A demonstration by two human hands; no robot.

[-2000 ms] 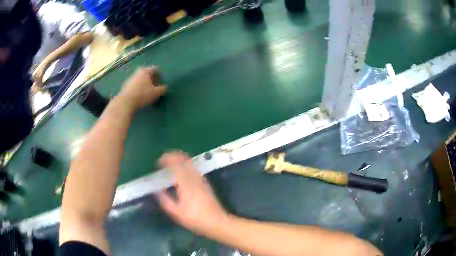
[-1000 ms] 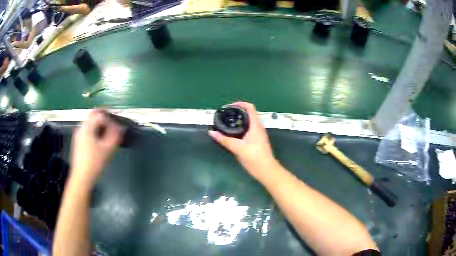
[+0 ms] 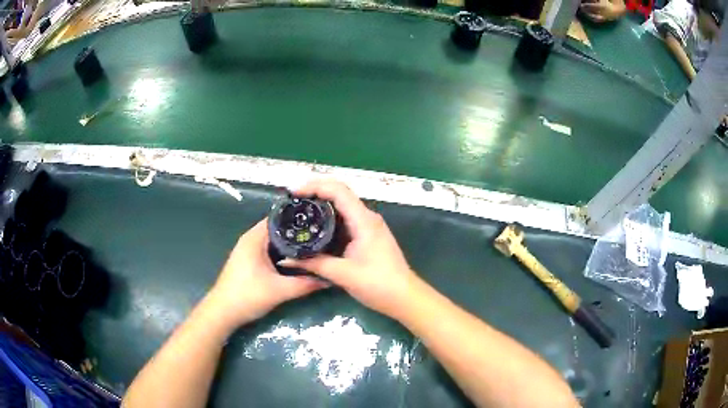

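Observation:
A black cylindrical unit (image 3: 302, 226) stands between my two hands, just below the white rail, its detailed end facing up with small metallic and yellowish points. My right hand (image 3: 351, 243) grips its right side, thumb across the front near the rim. My left hand (image 3: 259, 271) holds it lower on the left and underneath. Whether the unit sits in an outer sleeve cannot be told, as the hands hide its lower part.
Black sleeves (image 3: 70, 273) are heaped at left above a blue crate (image 3: 32, 374). A hammer (image 3: 551, 283), plastic bag (image 3: 631, 259), white rag (image 3: 693, 288) and cardboard box (image 3: 678, 370) lie right. Black units (image 3: 535, 46) stand on the green belt (image 3: 319, 96) beyond the rail (image 3: 383, 190). People are opposite.
My left hand has come from the sleeves at left to the unit in my right hand. Both hands now hold it together. The view has shifted slightly.

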